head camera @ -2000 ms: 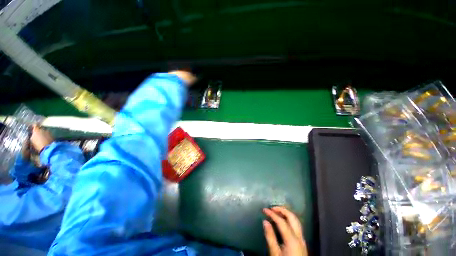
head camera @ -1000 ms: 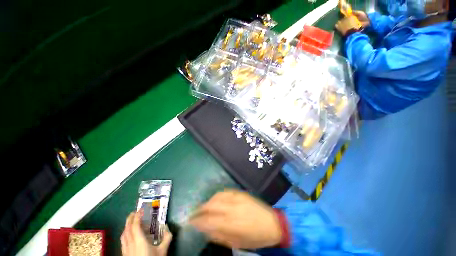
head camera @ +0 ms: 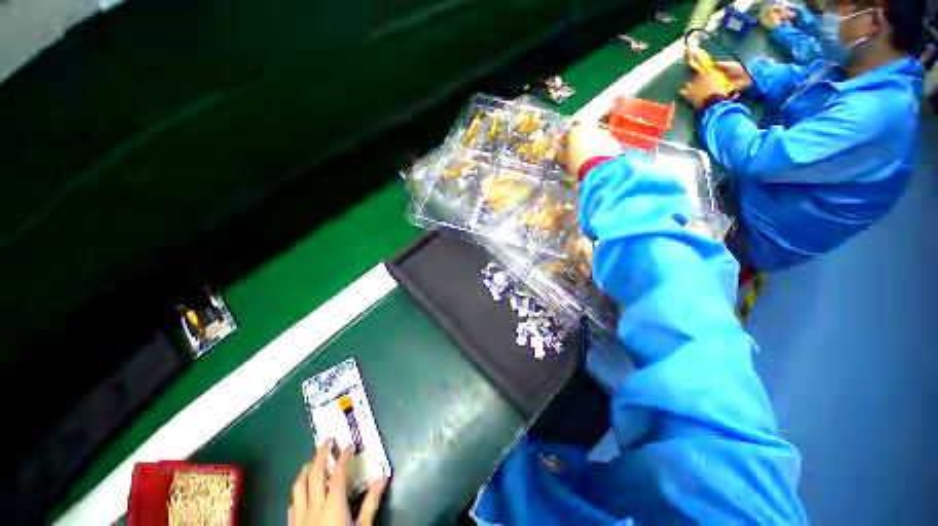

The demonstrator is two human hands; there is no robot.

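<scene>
A silvery-white phone housing (head camera: 345, 411) with an orange and dark strip along its middle lies on the dark-green bench. My left hand (head camera: 331, 491) is at its near end, fingers on its face and edge. My right arm reaches across the clear plastic trays (head camera: 501, 195), which hold orange and gold parts. My right hand (head camera: 590, 144) is over their far edge; its fingertips are hard to make out, and whether it holds a part cannot be told.
A black tray (head camera: 437, 293) holds a heap of small boards (head camera: 530, 327). A red bin (head camera: 151, 491) with pale pieces is at lower left. Phone units (head camera: 206, 322) lie on the green belt beyond the white rail (head camera: 231, 385). Another worker (head camera: 813, 175) sits at right near another red bin (head camera: 640, 121).
My right hand has moved from beside the housing up and right to the clear trays. The housing lies at a different tilt, and my left fingers now rest on its near part.
</scene>
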